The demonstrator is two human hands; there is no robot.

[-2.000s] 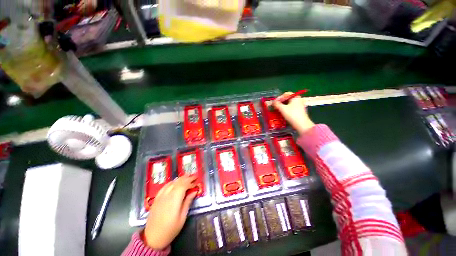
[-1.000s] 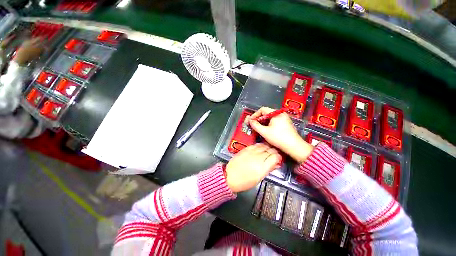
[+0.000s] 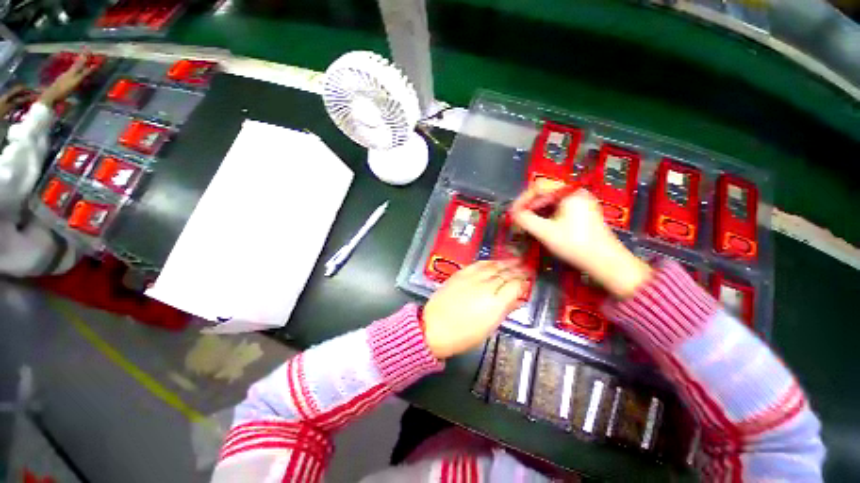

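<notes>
A clear blister tray [image 3: 481, 141] holds red phones, backs up, in two rows; its upper left pocket holds no phone. My left hand [image 3: 476, 304] lies over the lower end of the second phone [image 3: 520, 247] in the near row. My right hand [image 3: 572, 231] is closed around a thin red pen [image 3: 589, 179], above that phone's upper end; the pen tip is hidden. The first phone [image 3: 459, 239] of the near row is uncovered. Several dark batteries [image 3: 547, 385] with pale strips lie in a row in front of the tray.
A white desk fan [image 3: 396, 156], a white pen [image 3: 356, 238] and a large white box or paper stack [image 3: 255, 222] are left of the tray. Another person's hand [image 3: 66, 83] is over phone trays [image 3: 118, 106] at the far left. A green conveyor [image 3: 537, 66] runs behind.
My right hand with the red pen has moved right, from the first near-row phone to the second. My left hand stays low over the tray. The other person's arm has shifted.
</notes>
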